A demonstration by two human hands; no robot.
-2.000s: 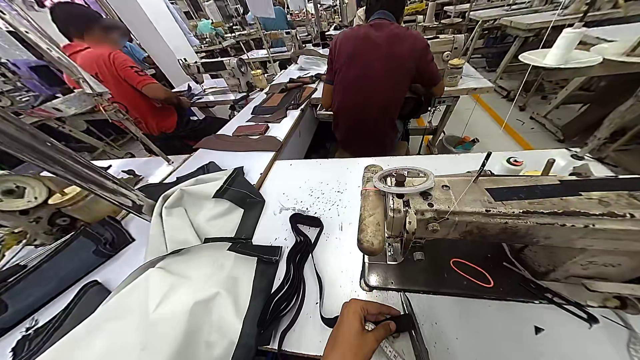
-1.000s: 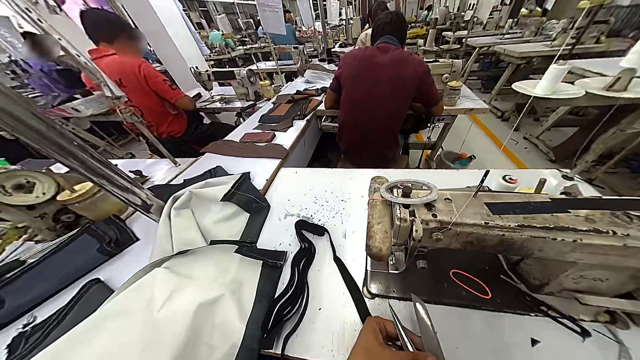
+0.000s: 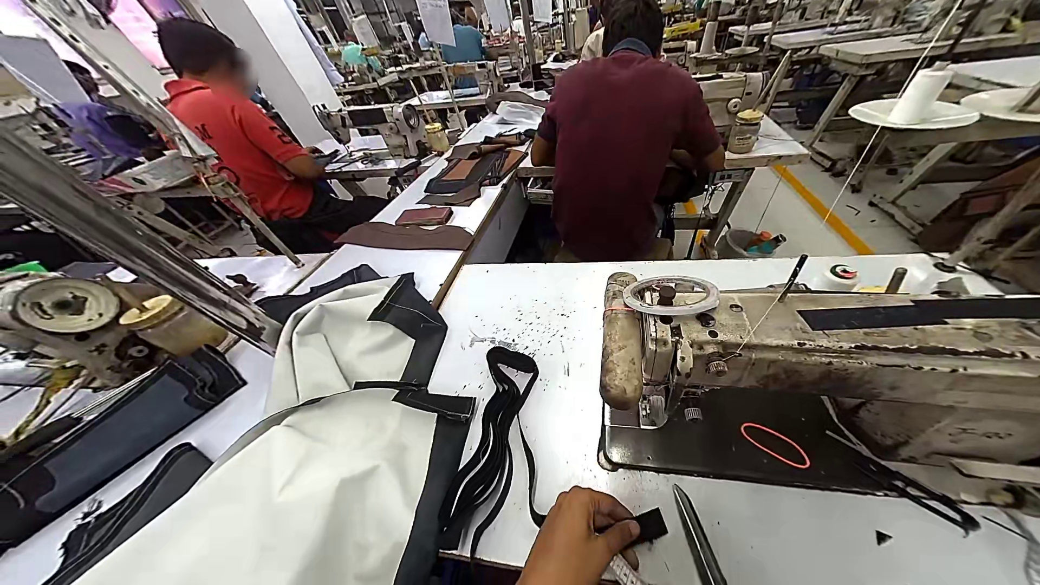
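My left hand (image 3: 578, 538), at the bottom centre, pinches the end of a black fabric strap (image 3: 647, 526) between thumb and fingers. Below the fingers, a white measuring tape (image 3: 626, 570) shows. A thin length of strap curves back toward a looped bundle of black straps (image 3: 491, 439) on the white table. Just right of the hand, metal scissors (image 3: 695, 536) point away from me, blades nearly together; their handles are cut off by the frame, so what holds them is hidden. My right hand is not in view.
A worn sewing machine (image 3: 812, 341) fills the right, a red rubber band (image 3: 774, 445) on its dark bed plate. Large white material with black edging (image 3: 325, 471) covers the left. Ahead sits a person in a maroon shirt (image 3: 621, 146); a person in red (image 3: 236, 146) sits left.
A second ago the scissors were spread open over my left hand; now they are nearly closed and right of it. The strap from the bundle, straight then, now hangs in a slack curve.
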